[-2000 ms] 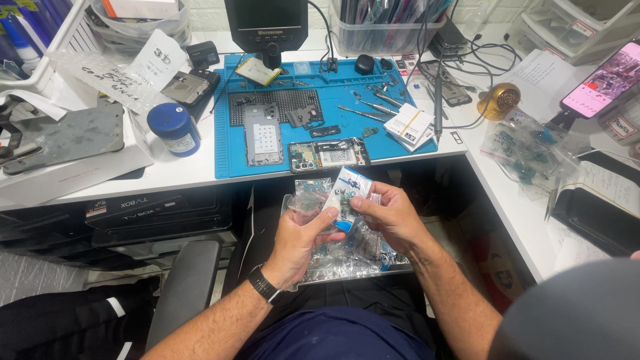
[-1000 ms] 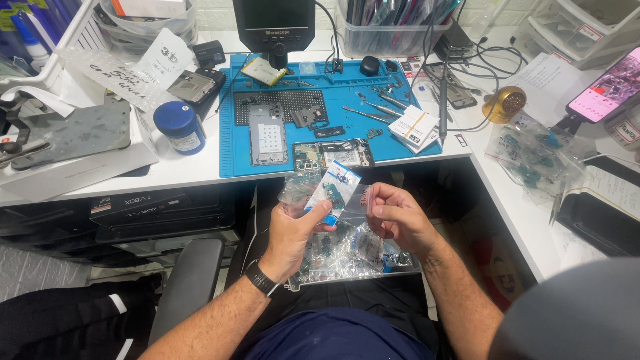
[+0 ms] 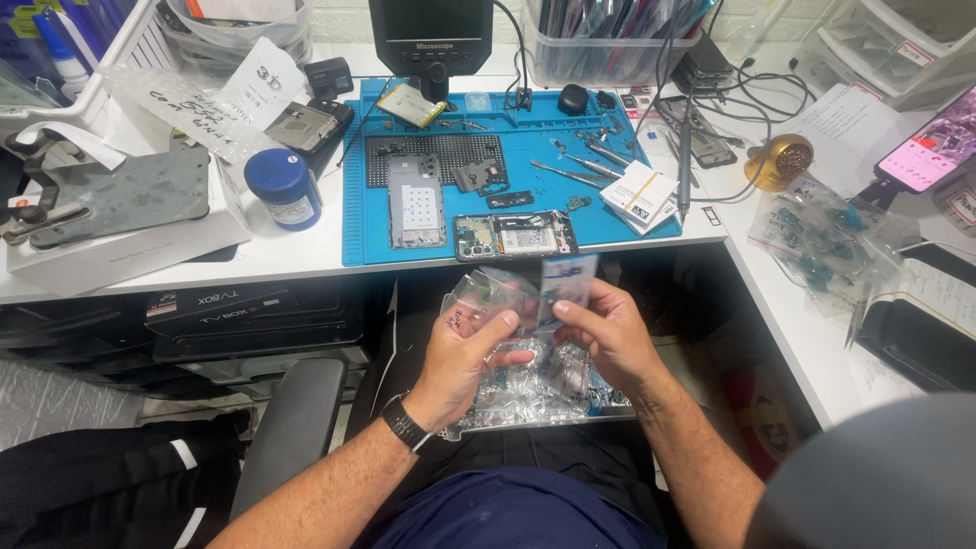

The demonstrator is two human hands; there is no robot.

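Observation:
My left hand [image 3: 465,354] holds a clear plastic bag [image 3: 488,299] with handwriting on it. Pinched in my right hand [image 3: 610,328] is a small clear packet [image 3: 566,286] with a blue edge and something small inside. Below both hands, a container of clear bags with small parts [image 3: 526,400] rests at my lap. Just beyond them, an opened smartphone [image 3: 518,235] with circuit board and battery exposed lies at the near edge of the blue repair mat [image 3: 366,229]. A grey phone back frame [image 3: 417,200] and a dark phone part [image 3: 509,200] lie behind it.
A microscope screen [image 3: 433,30] stands at the back. Tweezers [image 3: 568,175] and white cards [image 3: 639,194] lie on the mat's right. A blue jar [image 3: 282,189] is at left; a brass-wool tip cleaner [image 3: 779,162], bagged parts [image 3: 816,236] and a lit phone [image 3: 926,145] are at right.
The blue-edged packet, in my left hand one second ago, is now in my right hand. My left hand keeps the clear bag.

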